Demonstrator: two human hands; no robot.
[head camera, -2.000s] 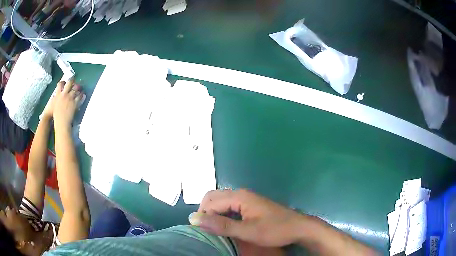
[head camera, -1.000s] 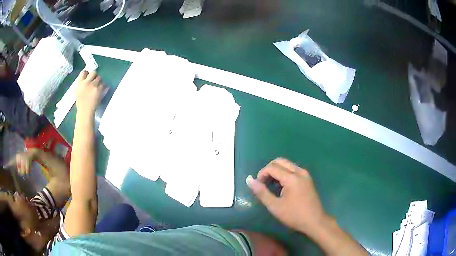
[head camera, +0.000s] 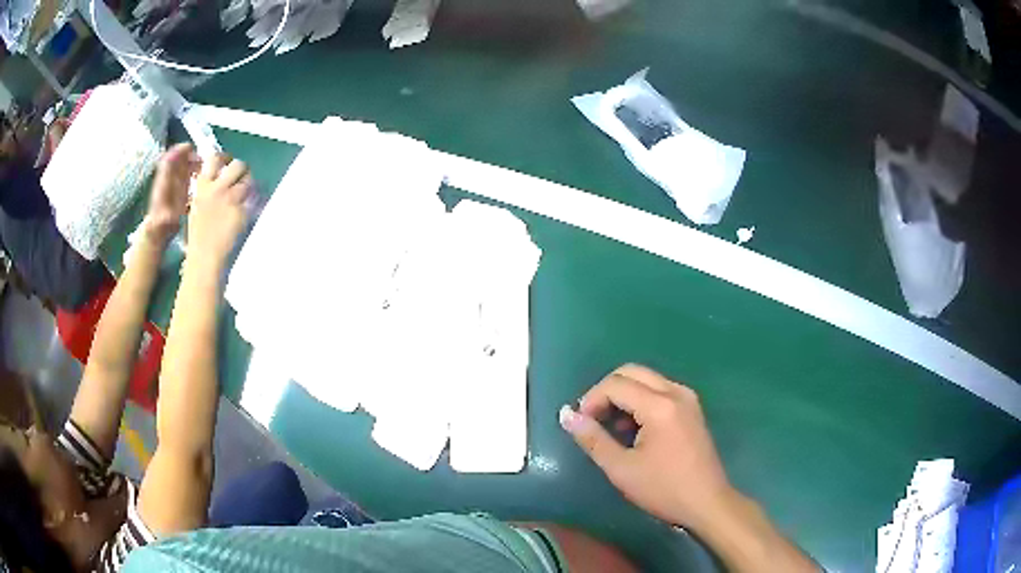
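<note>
My right hand (head camera: 661, 453) is over the green bench at lower centre. Its fingers are loosely curled, thumb and index tips close together, with nothing visible held. My left hand is out of the picture; only the green sleeve (head camera: 370, 548) and a bit of forearm show at the bottom. Flat white cartons (head camera: 336, 269) lie overlapped in a thick spread left of my right hand, not touching it. A bagged product (head camera: 666, 146) with a dark item inside lies beyond the white strip (head camera: 672, 241). A second bagged product (head camera: 920, 229) lies further right.
At left, a person's two hands (head camera: 207, 196) work beside a large white bundle (head camera: 106, 162). A white cable (head camera: 207, 67) loops at upper left. More white bags (head camera: 297, 17) lie at the far edge. Printed slips (head camera: 924, 520) stand beside a blue bin (head camera: 991, 537) at lower right.
My right hand has moved right from beside my left sleeve and the cartons to over the bench. The bagged products have shifted left in view. The neighbour's hands have parted and come together again.
</note>
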